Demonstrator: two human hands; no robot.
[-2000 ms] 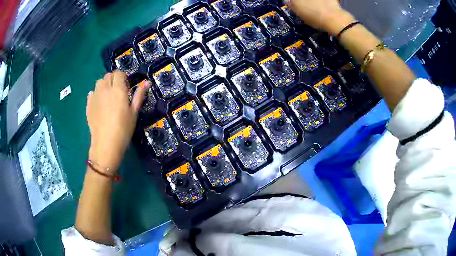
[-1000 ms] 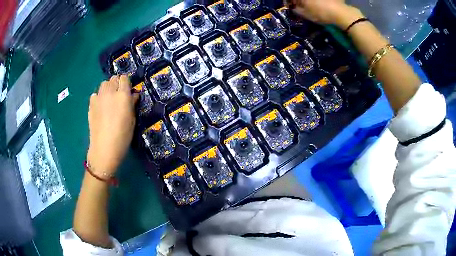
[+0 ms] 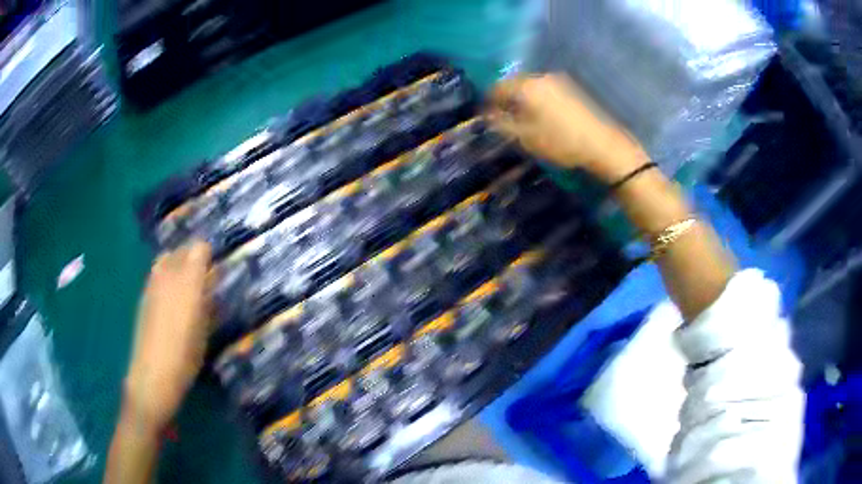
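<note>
The black blister tray lies in front of me, tilted across the view and strongly blurred. Rows of circuit board modules with orange strips fill its pockets. My left hand is at the tray's left edge, its fingertips bent over the rim; whether it grips is blurred. My right hand is at the tray's upper right corner, fingers bent close together at the edge; anything between the fingertips cannot be made out.
A clear tray stack stands at the upper right. Stacked black trays with a white label are at the top. A clear pack stack and a bag of small parts are at left. A small label lies on the green mat.
The view has shifted and blurred, so the tray and both hands appear lower and further left. The black tray pile and the clear tray stack have come into view at the top.
</note>
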